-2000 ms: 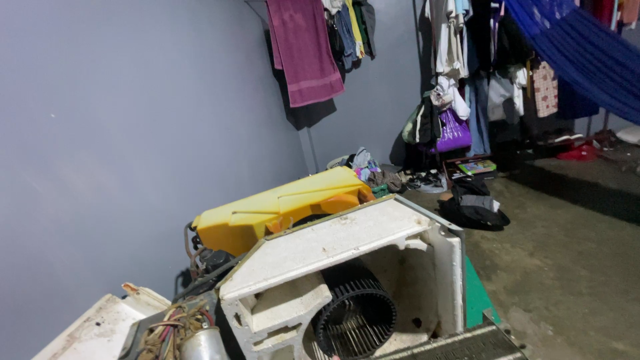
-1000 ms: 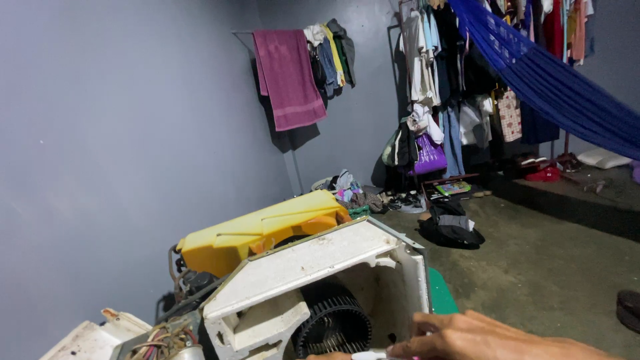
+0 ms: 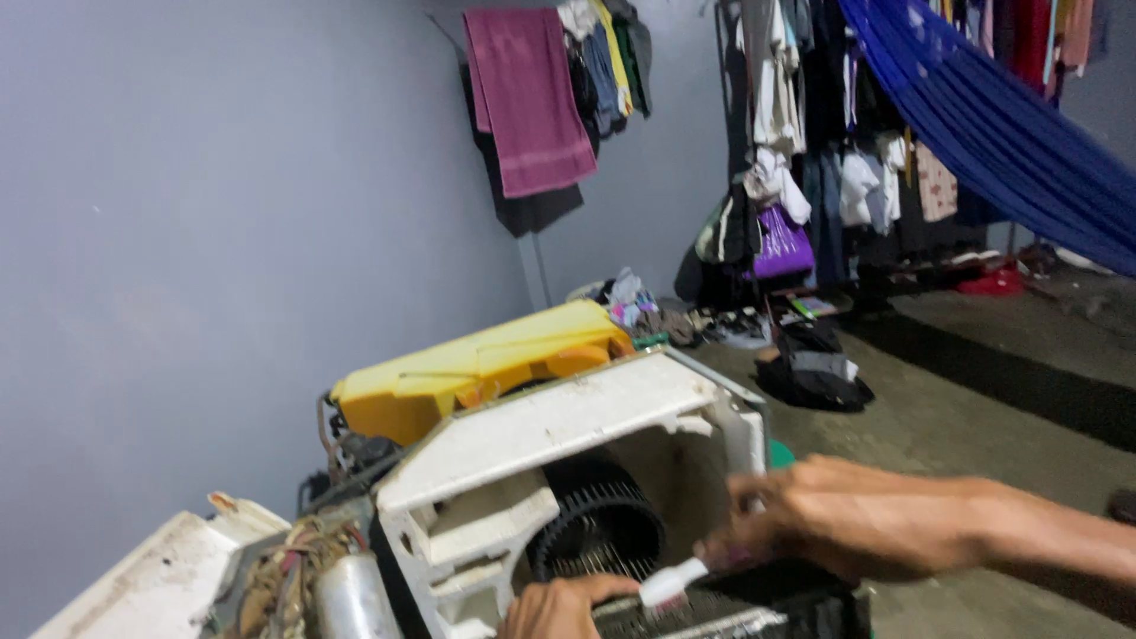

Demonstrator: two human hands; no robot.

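Note:
My right hand (image 3: 790,515) is closed around a small white-headed brush (image 3: 670,584), which looks like a toothbrush. Its bristles are down on the dark finned coil (image 3: 710,612) at the lower edge of the view. Left of the brush head, my left hand (image 3: 555,611) rests at the coil's edge, its thumb stretched toward the brush; whether it grips anything is hidden. Behind both hands stands the white foam housing (image 3: 568,417) of an opened air conditioner, with a black blower wheel (image 3: 599,532) inside.
A silver capacitor (image 3: 357,599) and bundled wires (image 3: 297,568) lie at lower left, beside a dirty white panel (image 3: 133,577). A yellow-covered machine (image 3: 479,364) stands behind the housing. A black bag (image 3: 812,373) lies on the floor; a blue hammock (image 3: 985,124) hangs at upper right.
Both hands are in view now, absent two seconds ago. Since one second ago, more of my left hand shows at the coil and the brush in my right hand has become plainly visible.

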